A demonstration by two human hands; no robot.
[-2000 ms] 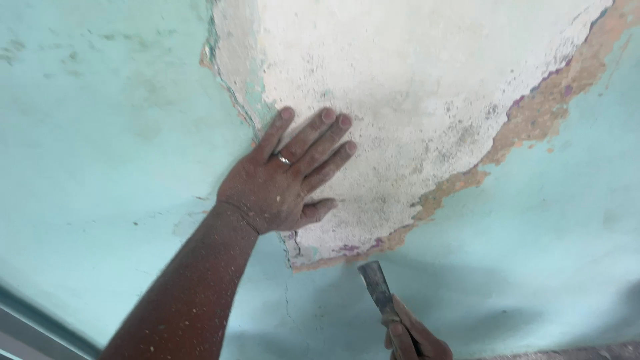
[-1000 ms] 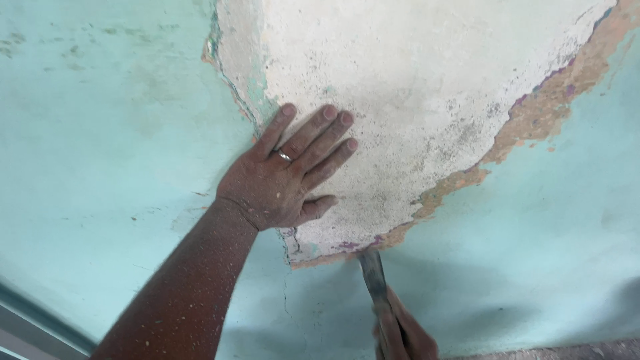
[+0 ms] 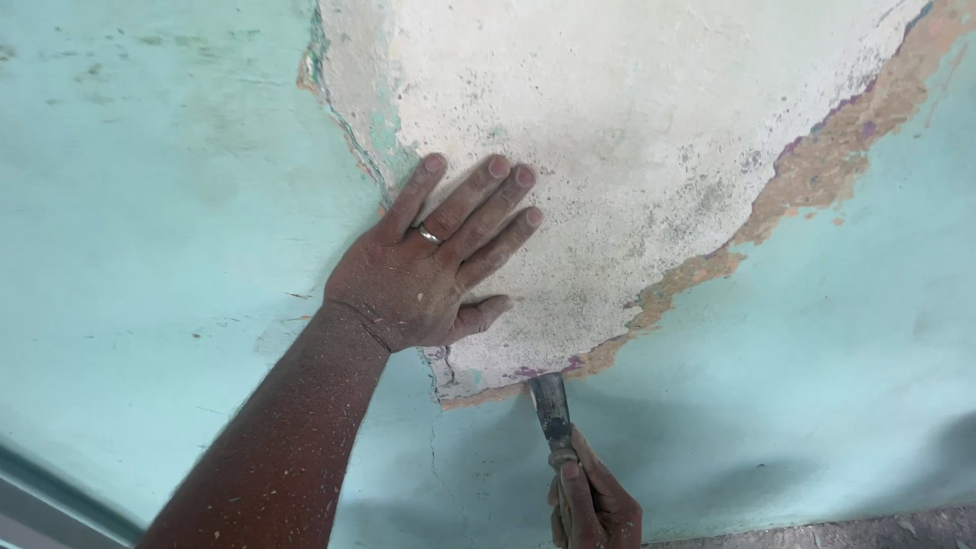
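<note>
My left hand (image 3: 431, 263) rests flat, fingers apart, on a wall, over the left edge of a bare whitish patch (image 3: 579, 191) where the paint is gone. A ring is on one finger, and pale flecks dot the hand and forearm. At the lower middle, my right hand (image 3: 595, 499) is closed around the handle of a putty knife or scraper (image 3: 553, 412). Its blade points up the wall and meets the patch's lower edge. Green-blue paint (image 3: 191, 252) surrounds the patch, with a tan-orange band (image 3: 808, 179) along its lower right edge.
Rough grey material (image 3: 900, 528) shows along the bottom right edge. A pale frame or ledge (image 3: 53, 503) crosses the lower left corner. A thin crack (image 3: 433, 450) runs down below the patch's lower tip, and shadows fall across the lower wall.
The scraper in my right hand has moved up from just below the patch's lower edge to meet it. My left hand has stayed in place on the wall.
</note>
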